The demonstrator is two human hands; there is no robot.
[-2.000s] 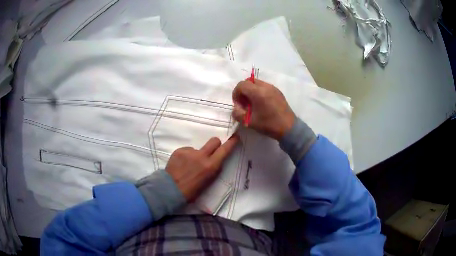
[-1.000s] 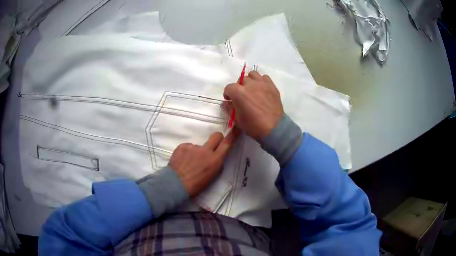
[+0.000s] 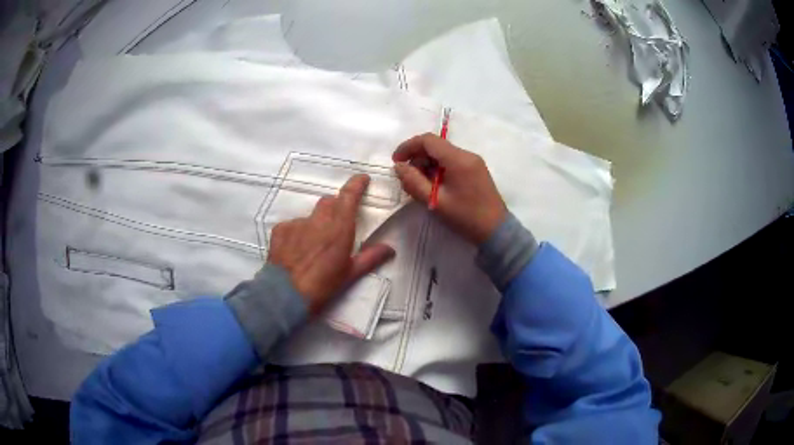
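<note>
A white garment panel (image 3: 157,204) with dark double stitching lies flat before me. My left hand (image 3: 324,243) rests on its stitched pocket area, fingers spread, index fingertip near the pocket's upper edge. A small white piece (image 3: 359,308), maybe the template, lies partly under my left palm, with a reddish lower edge. My right hand (image 3: 457,184) holds a thin red pencil (image 3: 438,178), its upper end pointing away from me. The right thumb and index finger are at the pocket's right edge; whether they pinch the cloth I cannot tell.
Crumpled white scraps (image 3: 653,56) lie at the far right, with a greyish cloth (image 3: 747,33) in the corner. More white pieces (image 3: 22,74) lie along the left. A box (image 3: 723,391) stands below the table's curved edge at lower right.
My left hand has moved up and left and its fingers have spread, showing more of the small white piece. My right hand has shifted slightly right with the pencil.
</note>
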